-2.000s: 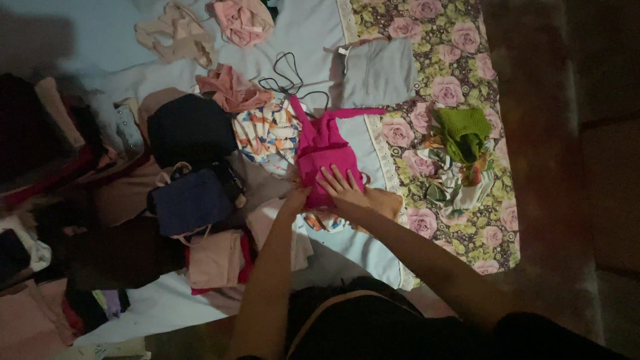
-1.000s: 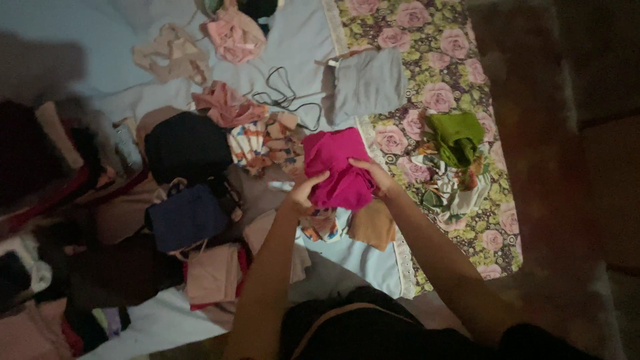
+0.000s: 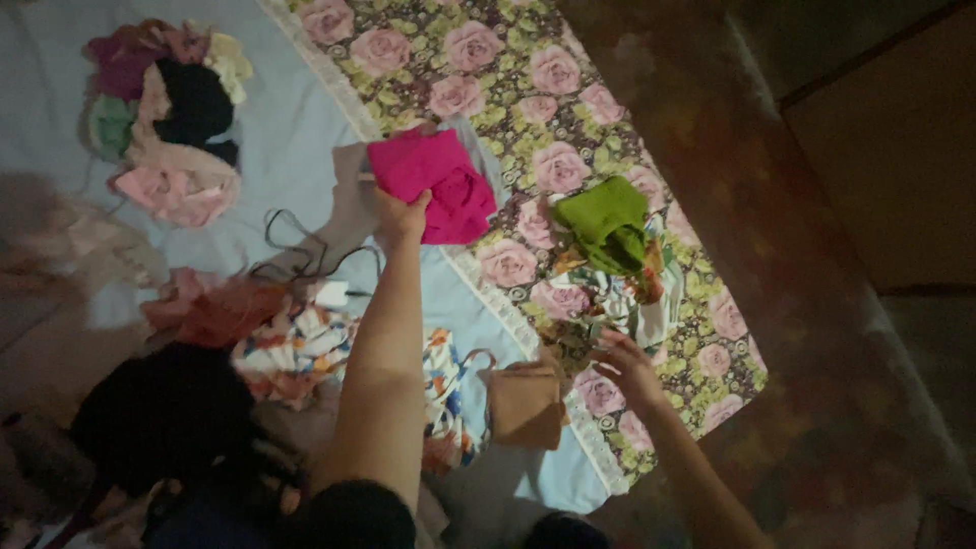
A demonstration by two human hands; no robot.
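My left hand (image 3: 402,216) grips the near left edge of a folded magenta cloth garment (image 3: 435,183), thumb on top. The bundle is over the grey folded cloth (image 3: 480,156), hiding most of it; whether they touch I cannot tell. My right hand (image 3: 625,366) has its fingers apart and holds nothing, above the rose-patterned border of the sheet. Just beyond it lies a crumpled white, green and orange printed cloth (image 3: 652,305), with a green folded garment (image 3: 606,221) partly on top. A tan folded cloth (image 3: 526,406) lies to the left of my right hand.
A black cord (image 3: 305,255) and a white-and-orange patterned cloth (image 3: 305,347) lie at the centre left. A black garment (image 3: 164,412) sits at the lower left. Pink, black and purple clothes (image 3: 179,187) are heaped at the upper left. The bedsheet's edge (image 3: 690,248) drops to a dark floor.
The magenta garment lay spread out, then was folded between both hands; now my left hand alone has it, over the grey cloth. My right hand has let go and moved right. The view has shifted.
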